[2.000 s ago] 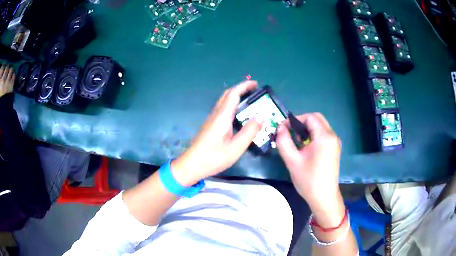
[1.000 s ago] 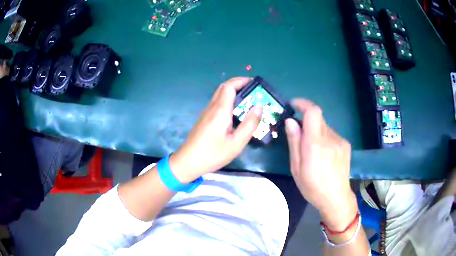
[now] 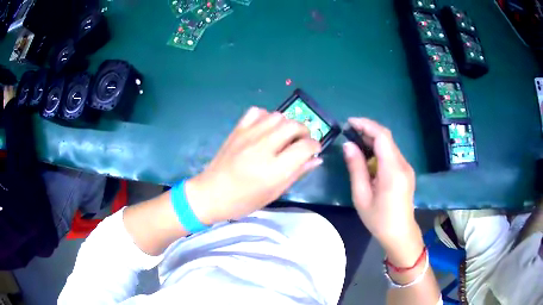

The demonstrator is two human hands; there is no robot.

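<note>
A black housing (image 3: pixel 331 122) with a green circuit board (image 3: pixel 301 112) seated in it is in front of me, tilted like a diamond. My left hand (image 3: pixel 262 161) lies over its lower left part, back of the hand up; its fingers hide that part of the board and their exact grip. My right hand (image 3: pixel 381 173) is just right of the housing, apart from it, closed around a short black hand tool (image 3: pixel 355 138) with a yellowish part near the palm.
Units with boards (image 3: pixel 461 143) stand in rows at right. Speaker units (image 3: pixel 111 87) stand at left. Loose circuit boards (image 3: pixel 189 33) lie at the far side. A red bit (image 3: pixel 289 82) lies on the green mat (image 3: pixel 250 71). Seated people's legs (image 3: pixel 485 238) show at right and lower left.
My left hand has turned over from holding the housing with its thumb on the board to covering its lower left. The pale area on the board is now hidden. My right hand stays beside the housing.
</note>
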